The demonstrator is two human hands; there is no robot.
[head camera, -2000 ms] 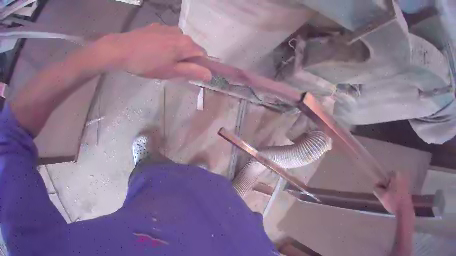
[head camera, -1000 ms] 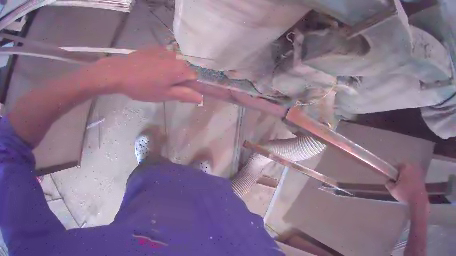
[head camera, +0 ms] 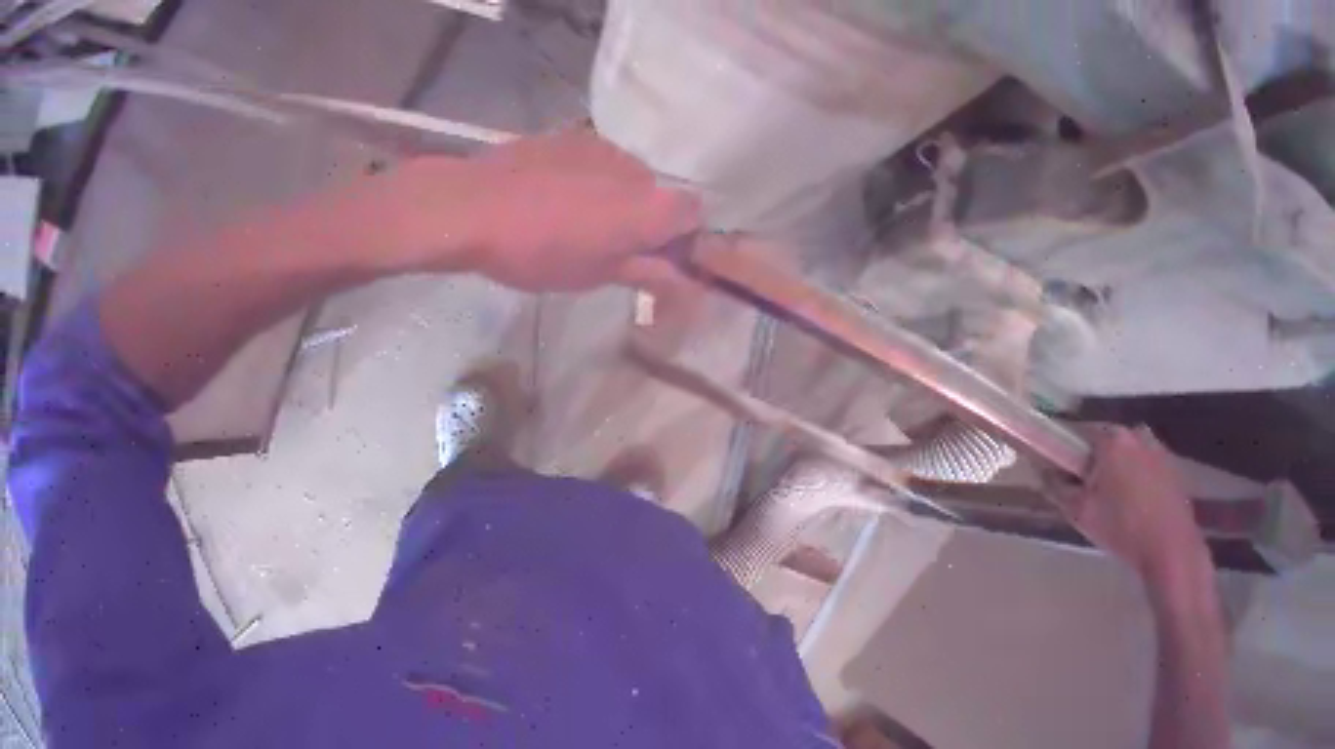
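My left hand (head camera: 586,212) is closed round the left part of long reddish-brown wood strips (head camera: 893,359). My right hand (head camera: 1142,505) grips their other end at the right, so they slope down between the hands. Pale strips (head camera: 395,117) extend to the upper left behind my left hand; I cannot tell if it holds them. A blurred narrow strip (head camera: 761,410) slopes below the held strips towards my right hand; whether it is held cannot be told. Parts of both hands' fingers are hidden or blurred.
A ribbed hose (head camera: 798,512) curves near my feet. A flat tan panel (head camera: 1010,629) lies at the lower right. Pale sacks (head camera: 761,88) bulk at the top. A patterned shoe (head camera: 463,424) stands on the dusty concrete floor (head camera: 315,542), with a dark-edged panel (head camera: 242,351) at left.
My left hand has moved right, nearer my right hand, and the view has shifted slightly. The reddish-brown strips stay between both hands, with less length showing between them.
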